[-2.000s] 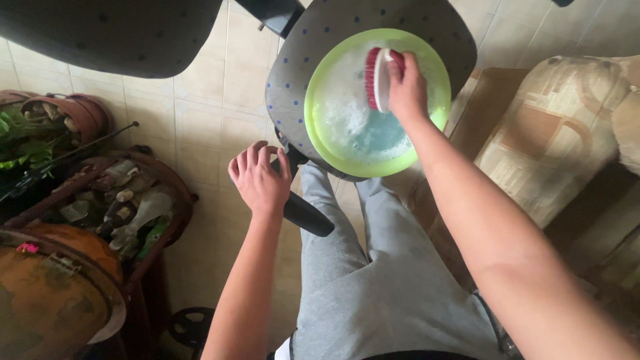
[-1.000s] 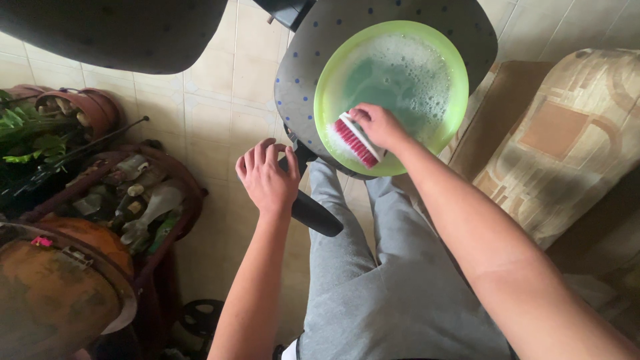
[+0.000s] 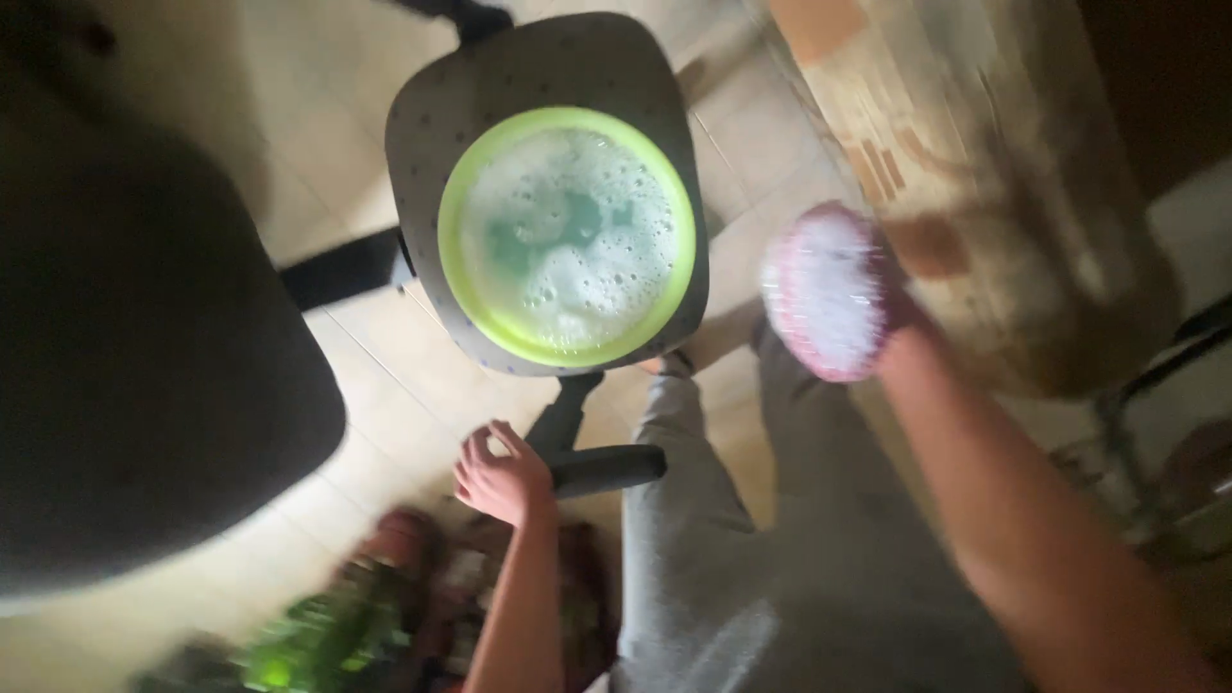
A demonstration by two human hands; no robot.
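My right hand [image 3: 895,279] holds a scrub brush [image 3: 830,294], its bristles facing the camera and covered in white foam, to the right of the basin; most of that hand is hidden behind the brush. A lime-green plastic basin [image 3: 449,236] of foamy, bluish water rests on the dark dotted chair seat [image 3: 423,125]. Below the basin, my left hand [image 3: 500,472] is by the black armrest [image 3: 606,470] of that chair, its fingers curled and holding nothing that I can see.
A large dark chair part [image 3: 164,366] fills the left side. At the upper right lies a patterned cushion [image 3: 962,192]. Potted plants [image 3: 327,630] stand at the lower left on the tiled floor [image 3: 375,375]. My legs in grey trousers [image 3: 693,577] are below the basin.
My right hand has lifted the brush out of the basin to the right, and its bristles now face up. The view has turned strongly.
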